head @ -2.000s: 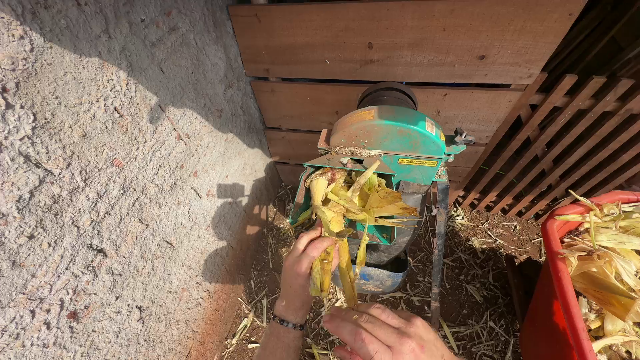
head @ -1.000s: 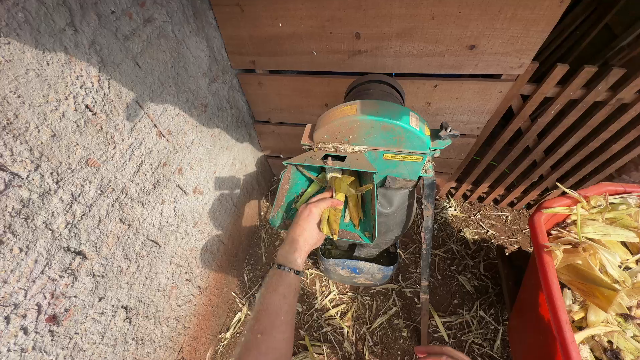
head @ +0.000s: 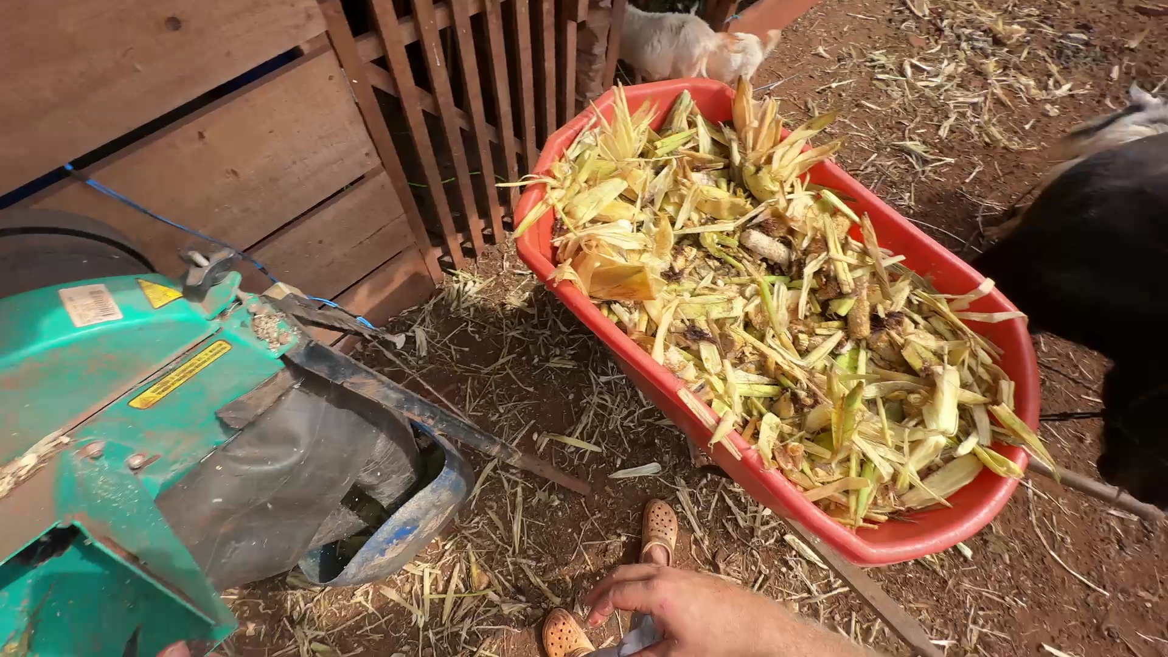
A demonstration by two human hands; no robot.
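Note:
My right hand [head: 671,607] is at the bottom centre, over my tan clogs [head: 659,532], with its fingers loosely curled and nothing seen in them. A red plastic tub [head: 639,360] stands beyond it, heaped with corn husks and some cobs [head: 766,246]. At the left is a green shredding machine [head: 109,365] with a metal feed hopper [head: 100,593] and a dark rubber flap [head: 283,474]. Only a small bit of skin, seemingly my left hand [head: 173,650], shows at the hopper's lower edge; what it does is hidden.
A blue-grey container [head: 401,538] sits under the machine's flap. Behind are a board wall [head: 228,164] and a slatted wooden gate [head: 456,119]. A pale animal [head: 675,46] stands past the tub, a dark one [head: 1104,255] at its right. Husk scraps litter the soil.
The view has swung right to the tub. Earlier my left hand held husks at the hopper; those husks are no longer seen. My right hand now shows below the tub.

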